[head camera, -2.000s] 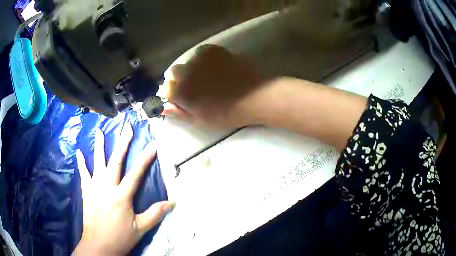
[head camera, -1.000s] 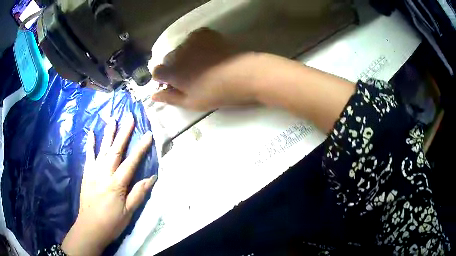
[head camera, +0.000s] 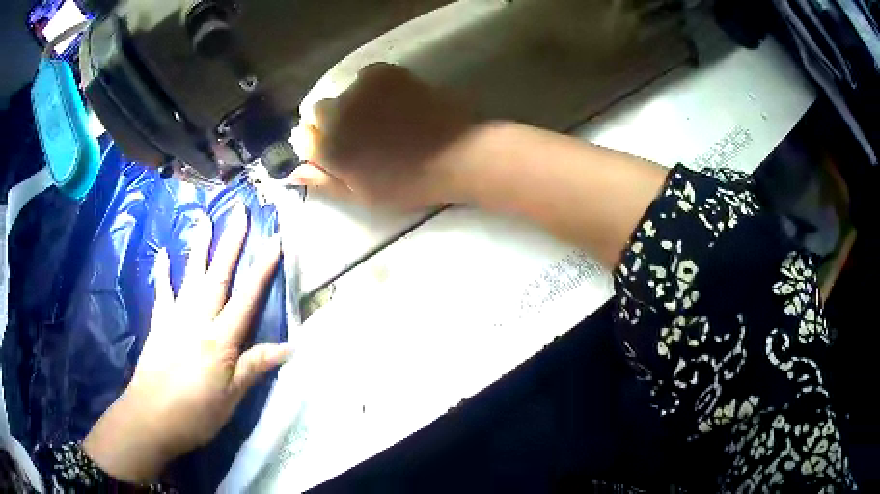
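Note:
The navy garment panel lies at the left, shiny blue under the lamp, with a pale strip along its right edge. My left hand lies flat on it with fingers spread, holding nothing. My right hand is in shadow beside the machine head, its fingertips close to the needle area, right of the knurled knob. Whether its fingers grip the panel's edge or anything else cannot be made out. The sewing machine spans the top; its presser foot is lost in glare.
The white tabletop with faint printed scales curves across the middle. The flat machine bed ends at a dark seam line. A turquoise oval object and a lit phone are at upper left. Dark cloth lies below the table edge.
My left hand has stayed flat on the panel and slid slightly toward the machine since one second ago. My right hand has stayed by the machine head, with small shifts.

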